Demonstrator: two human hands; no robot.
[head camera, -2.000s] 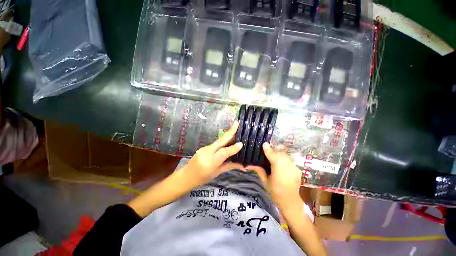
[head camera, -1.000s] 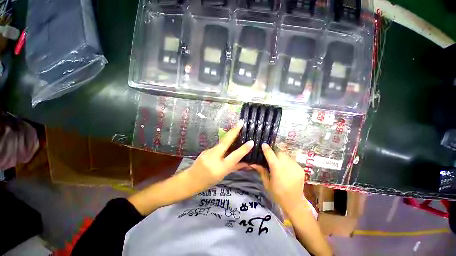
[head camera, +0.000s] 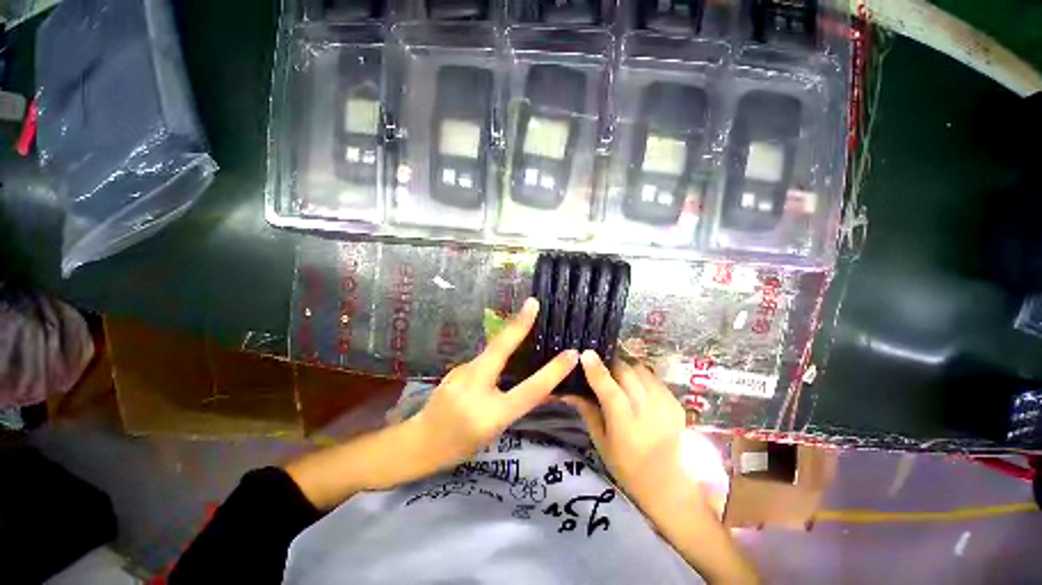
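A handful of black phones (head camera: 580, 299) stands side by side on edge, long thin sides up, over the red-lettered mat just in front of the tray. My left hand (head camera: 480, 383) grips its left side and near end. My right hand (head camera: 634, 417) grips its right side and near end, fingertips close to the left ones. The palms and the phones' near ends are partly hidden. A clear blister tray (head camera: 446, 237) lies beyond, with a row of black phones, each showing a pale rectangle, and more phones in the far row, cut by the frame's top.
The mat (head camera: 731, 331) lies along the bench's near edge. A bagged grey stack (head camera: 126, 137) is at the left with a red object (head camera: 29, 126) beside it. Dark blocks (head camera: 1026, 417) are at the far right. An open cardboard box (head camera: 206, 371) is below the bench edge.
The view has shifted slightly, so the tray and bagged stack sit further left. Both hands keep hold of the phones; the fingertips now lie nearer the near end.
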